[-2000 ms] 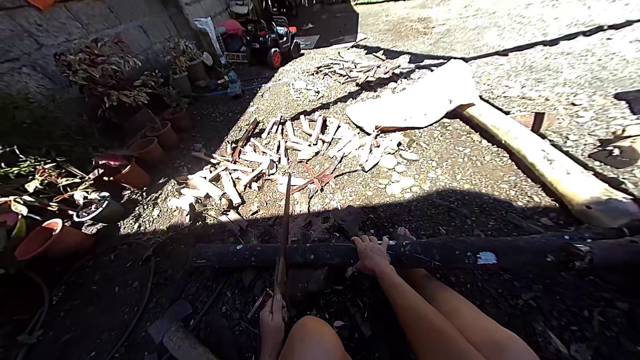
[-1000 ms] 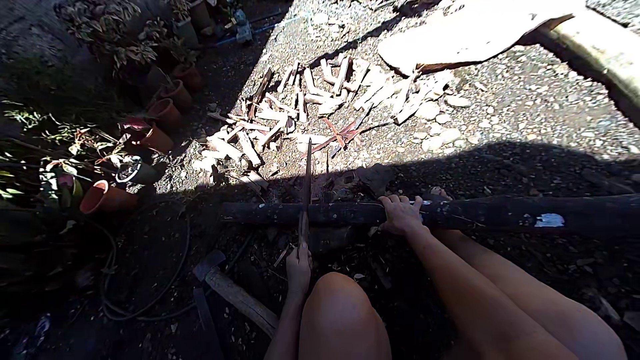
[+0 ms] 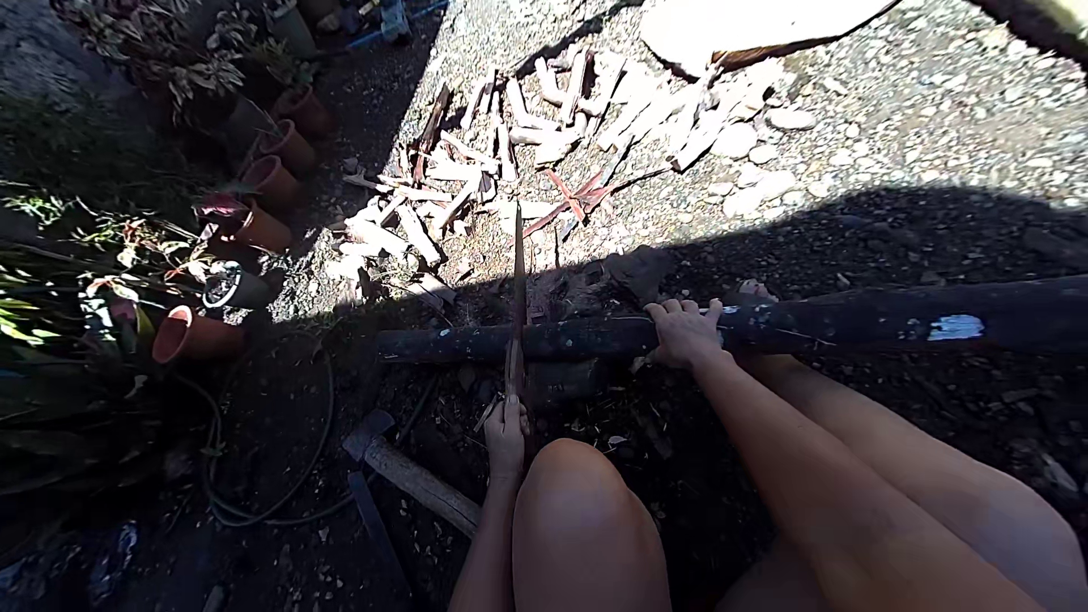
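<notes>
A long dark log (image 3: 858, 321) lies crosswise in front of my knees, with white patches on its bark. My left hand (image 3: 506, 418) is closed around the handle of a long, narrow blade, seen edge-on, apparently a handsaw (image 3: 519, 280). It crosses the log near the left end and points away from me; its teeth cannot be made out. To the right, my right hand (image 3: 687, 333) grips the top of the log, fingers over the far side. One foot (image 3: 755, 291) shows just beyond the log. A shorter wood piece (image 3: 561, 378) lies in shadow under the log, near the blade.
Split firewood (image 3: 459, 183) lies scattered on sunlit gravel beyond the log. An axe (image 3: 421, 484) and a dark flat metal blade (image 3: 374, 523) lie left of my knee, near a hose (image 3: 212, 459). Potted plants (image 3: 200, 336) line the left side. A large pale slab (image 3: 756, 30) lies at the top.
The view has tilted down and turned, bringing the axe and hose into fuller sight. My left hand stays on the tool and my right hand on the log.
</notes>
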